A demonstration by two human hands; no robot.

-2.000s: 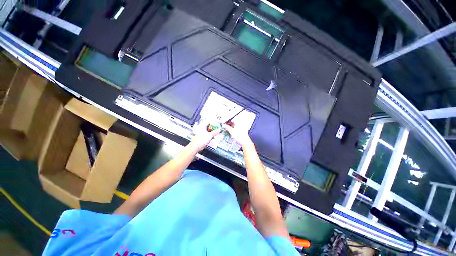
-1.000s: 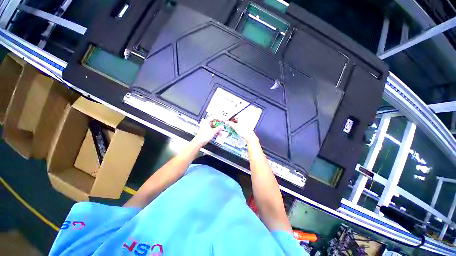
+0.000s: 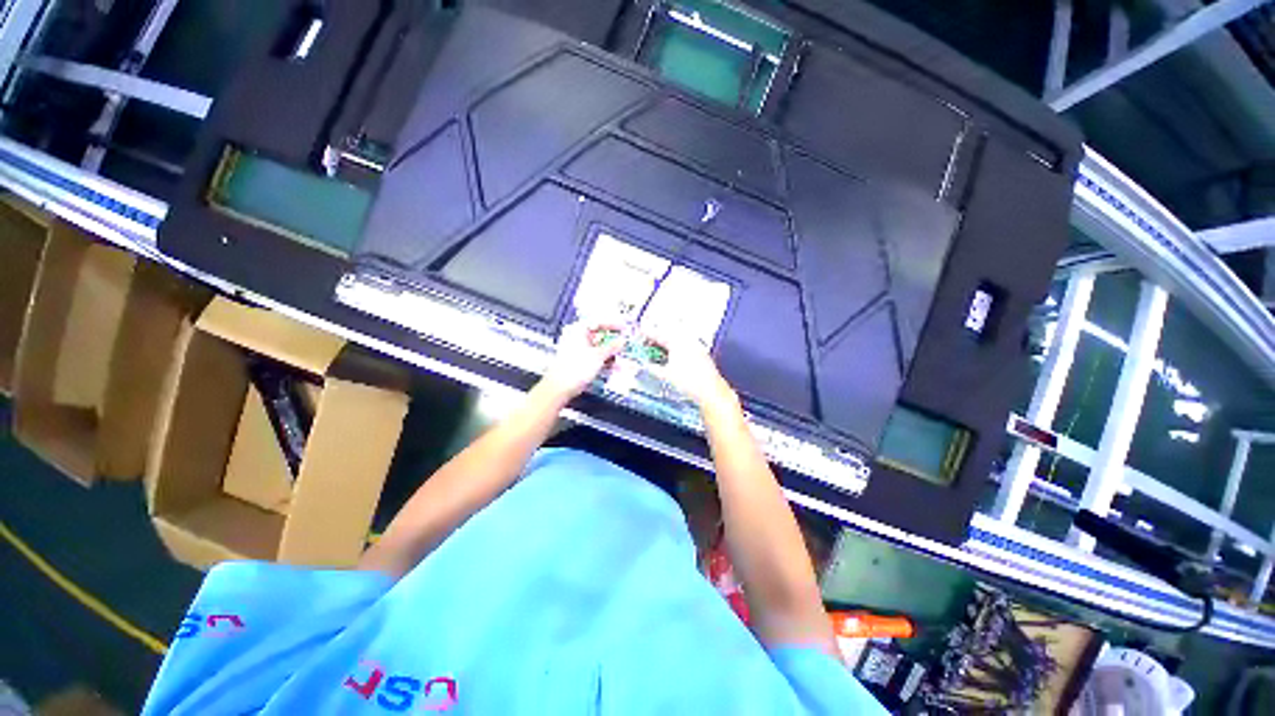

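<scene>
The TV back panel (image 3: 545,154) lies on the black carrier board (image 3: 895,126). A white metal recess (image 3: 688,302) is at its lower middle, with a thin dark cable (image 3: 640,316) across it. My left hand (image 3: 582,361) and my right hand (image 3: 682,367) are at the recess's lower edge. A small green circuit board (image 3: 646,351) is held between the fingertips of both hands. The silvery strip (image 3: 448,325) runs along the panel's near edge.
Open cardboard cartons (image 3: 350,448) stand on the floor at left, one holding black strips (image 3: 284,414). At lower right are an orange screwdriver (image 3: 870,625), a dark cable bundle (image 3: 996,657), a small white fan (image 3: 1130,685) and a red bag (image 3: 727,576). Metal rails (image 3: 1119,567) edge the conveyor.
The green board sits lower and flatter between my fingertips, and the dark cable looks shorter and nearer the hands. The camera view has shifted, showing more of the side table.
</scene>
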